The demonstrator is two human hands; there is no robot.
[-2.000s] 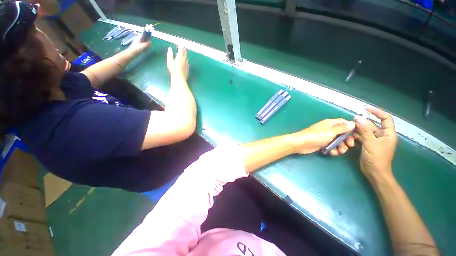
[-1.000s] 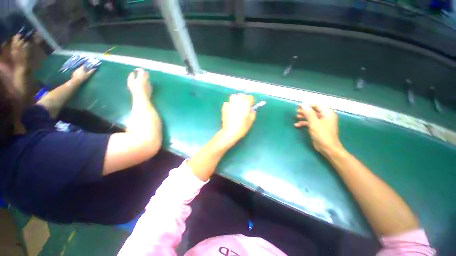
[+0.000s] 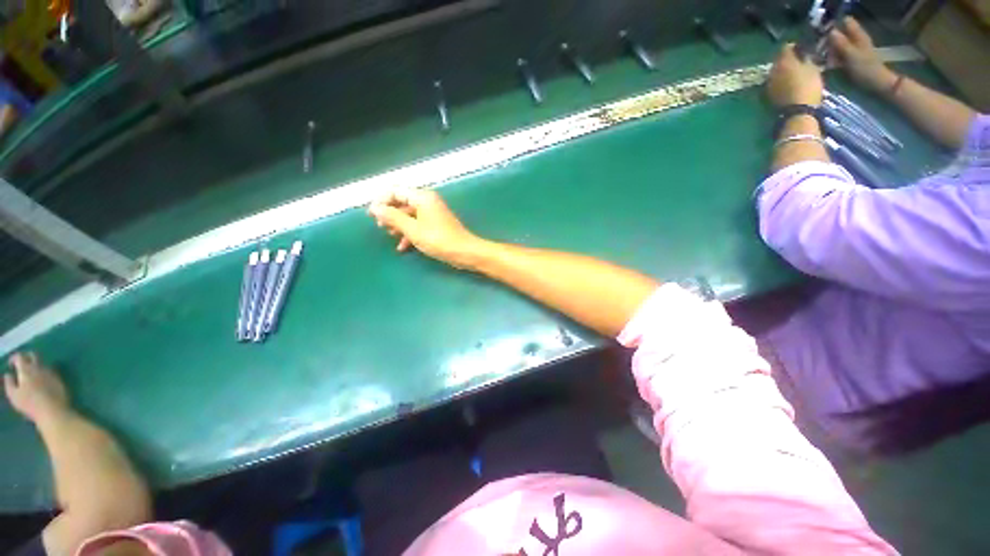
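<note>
Several slim grey-blue pens [image 3: 268, 293] lie side by side, slightly fanned, on the green bench, pale ends toward the rail. My right hand [image 3: 423, 225] is over the bench beside the pale rail, to the right of these pens and apart from them. Its fingers are loosely curled and apart, and no pen shows in it. My left hand is out of the picture; only a bit of pink sleeve [image 3: 152, 539] shows at the bottom left edge.
Single pens [image 3: 442, 106] lie spaced apart on the dark belt beyond the whitish rail [image 3: 499, 149]. A neighbour's hand [image 3: 38, 391] rests at the left. A person in purple [image 3: 868, 239] works at the right beside more pens [image 3: 858, 125]. A metal upright [image 3: 65, 234] stands left.
The view has swung to the right. My left hand has left the picture. The pen pile, hidden a second ago, shows again with more pens than two seconds ago. My right hand stays empty.
</note>
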